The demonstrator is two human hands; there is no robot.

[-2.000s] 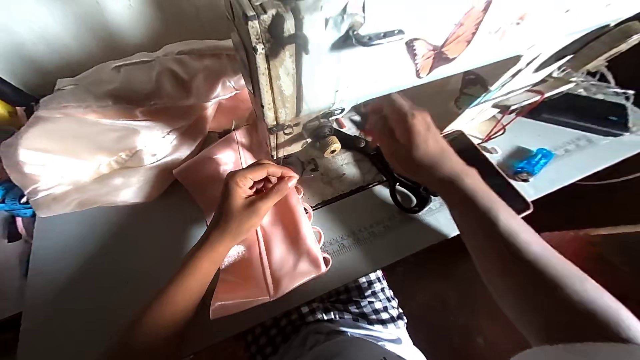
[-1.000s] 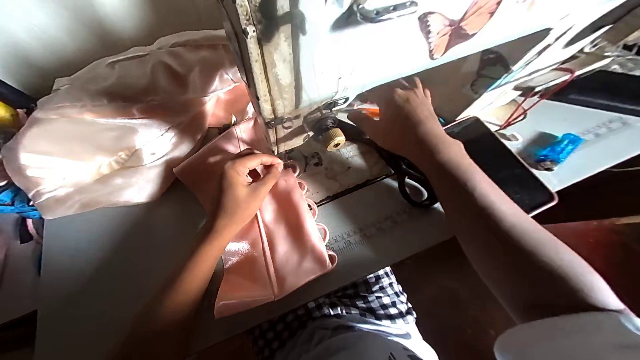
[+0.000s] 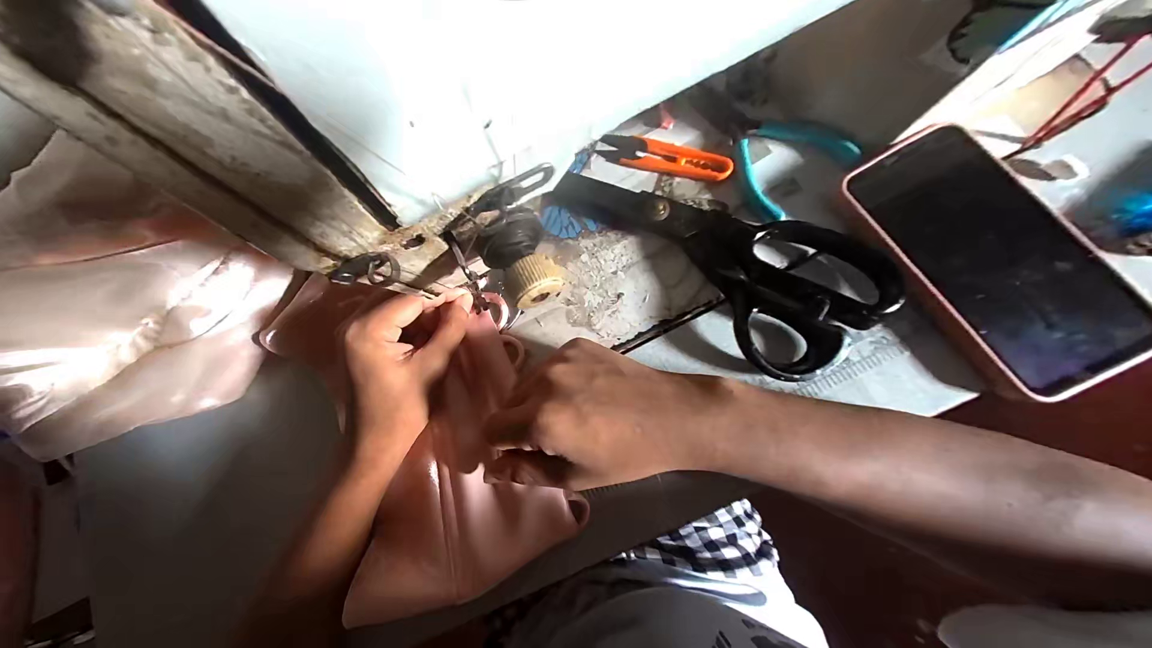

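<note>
Pink satin fabric (image 3: 468,540) with small loops along its right edge lies under the needle area of a sewing machine (image 3: 297,171). My left hand (image 3: 396,360) pinches something small at the fabric's top edge, close by the presser foot (image 3: 481,301); its thumb and index finger meet there. Over the looped edge, my right hand (image 3: 585,418) is curled on the fabric, its fingertips partly hidden beneath it. Black-handled scissors (image 3: 747,261) and orange thread snips (image 3: 670,157) lie on the machine bed, beyond my right hand.
A phone (image 3: 999,261) lies at the right, with teal-handled pliers (image 3: 756,171) behind the scissors. Pale satin (image 3: 135,333) is bunched at the left. A beige knob (image 3: 535,279) stands beside the needle area. Red wire (image 3: 1071,117) and a blue object (image 3: 1136,216) are at the far right.
My right hand has come back from the orange snips to the pink fabric, leaving the snips lying on the bed. My left hand stays near the needle area. The view has moved closer.
</note>
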